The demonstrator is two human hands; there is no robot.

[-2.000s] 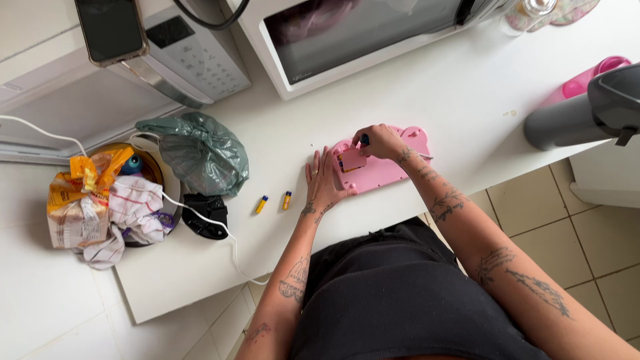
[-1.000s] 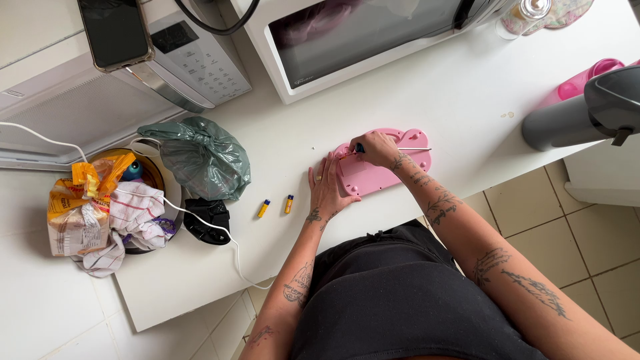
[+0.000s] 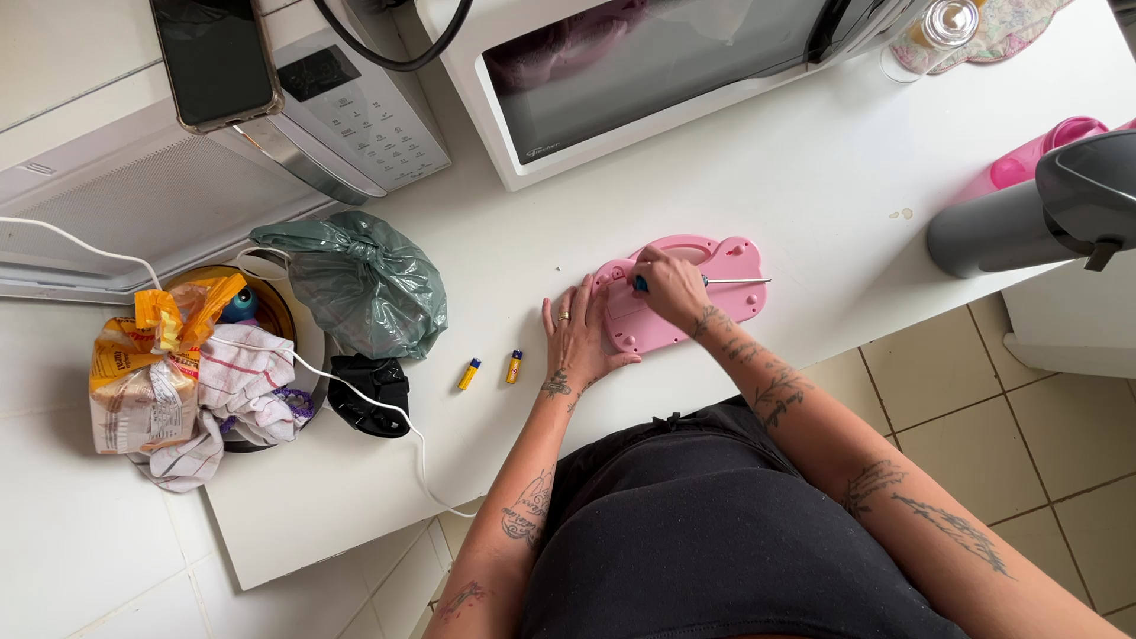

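Note:
A pink plastic battery-powered device (image 3: 657, 330) lies on the white countertop, its screwed underside up. My left hand (image 3: 579, 333) rests spread against its left edge, fingers apart, steadying it. In my right hand (image 3: 672, 288) is a screwdriver (image 3: 738, 281) with a blue-green handle; its metal shaft points right, over the device. My fingers are at the upper left of the device, beside a rectangular cover, and hide what they touch there. Left of my left hand lie two yellow and blue batteries, one (image 3: 469, 374) tilted and the other (image 3: 514, 366) nearly upright in view.
A tied green plastic bag (image 3: 368, 284), a black object (image 3: 371, 397) and a white cable (image 3: 355, 388) lie left. Beyond them are a bread bag (image 3: 146, 382) and cloth (image 3: 248, 373). Microwave ovens (image 3: 524, 155) stand behind. A grey thermos (image 3: 985, 231) and pink container (image 3: 1034, 160) are right.
Two seconds ago the battery compartment showed open with batteries inside; now a cover lies over that area. The screwdriver's shaft, hidden in the oldest frame, now shows pointing right from my right hand.

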